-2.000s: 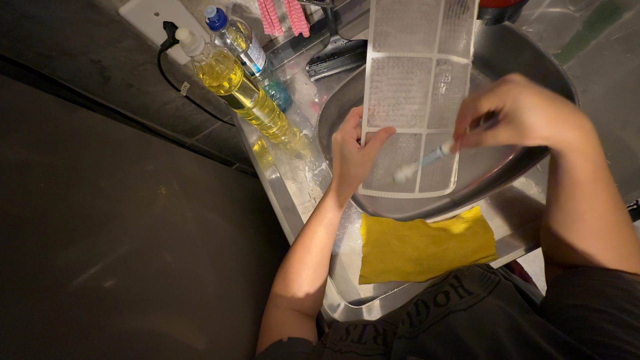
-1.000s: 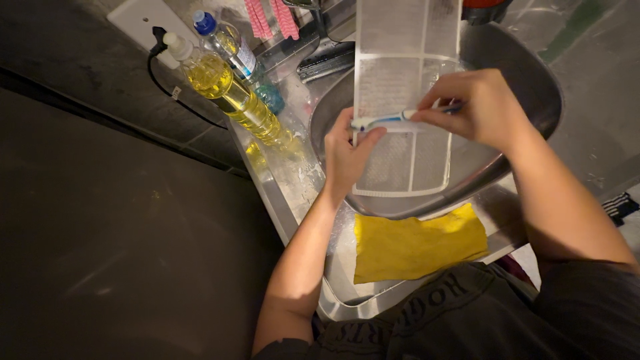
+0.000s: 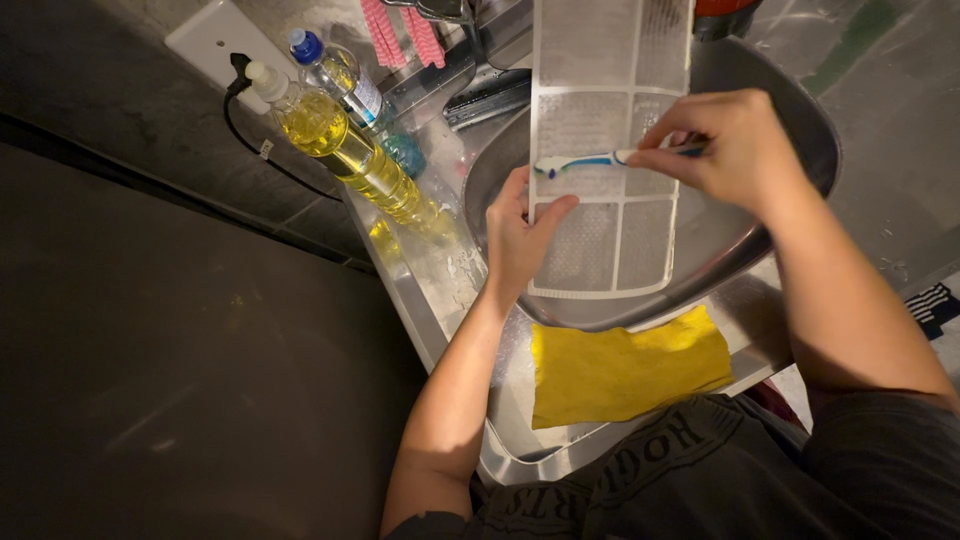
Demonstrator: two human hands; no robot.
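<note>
My left hand grips the left edge of a white-framed mesh filter panel, its thumb lying over the front. The panel is held above a grey metal sink basin and reaches past the top of the view. Between the thumb and fingers of my right hand is a blue and white toothbrush, pointing left across the mesh. Its bristled head is at the panel's left side, just above my left thumb; whether the bristles touch the mesh I cannot tell.
A yellow cloth lies on the steel counter in front of the basin. To the left stand a pump bottle of yellow liquid and a blue-capped clear bottle. Behind them are a wall socket plate with a black cable and pink-striped cloth.
The toothbrush has moved up the panel from its lower section, where it was two seconds ago, to the section above my left thumb. My left hand keeps its hold on the panel's edge.
</note>
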